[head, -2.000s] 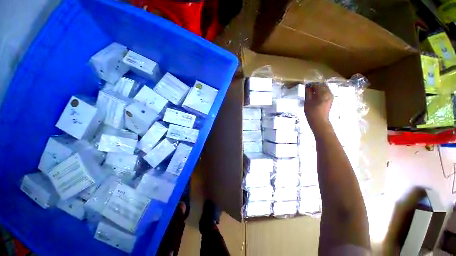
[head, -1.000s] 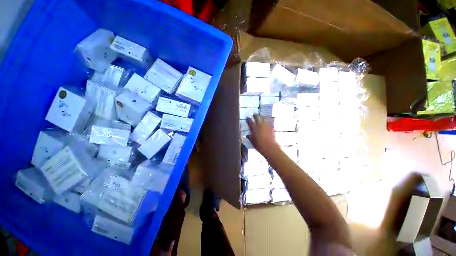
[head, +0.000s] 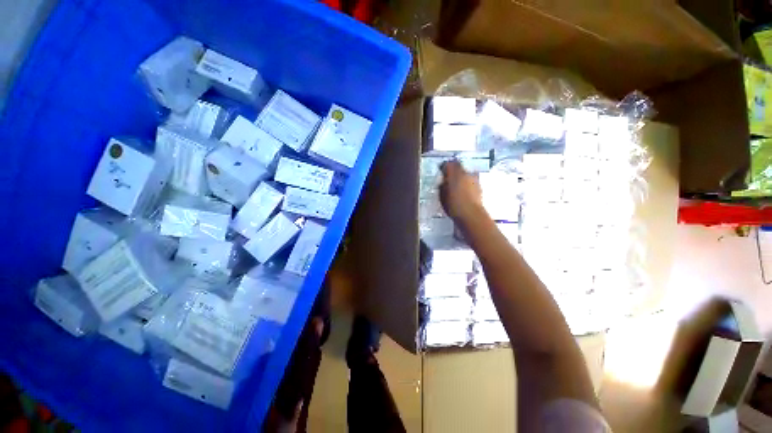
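Observation:
My right hand [head: 460, 193] reaches from the lower right into the large brown carton [head: 389, 228]. Its curled fingers touch the white product boxes [head: 438, 182] in the left column; whether they grip one is hidden. White boxes [head: 542, 125] stand in rows inside clear crinkled plastic [head: 631, 106]. Two at the back sit tilted, and the rows on the right are washed out by glare. A blue tote [head: 360, 161] on the left holds many loose white boxes [head: 127, 178] in clear film. My left hand is not in view.
Yellow retail boxes [head: 760, 101] and a red object [head: 719, 214] are at the right edge. An open white-and-dark box [head: 722, 372] stands at the lower right. Dark legs or feet [head: 364, 355] show between tote and carton. The carton's back flap [head: 584, 42] stands open.
My right hand has moved from the back middle of the carton to its left column, then slightly farther back. Two boxes at the back now show tilted. The view has shifted slightly.

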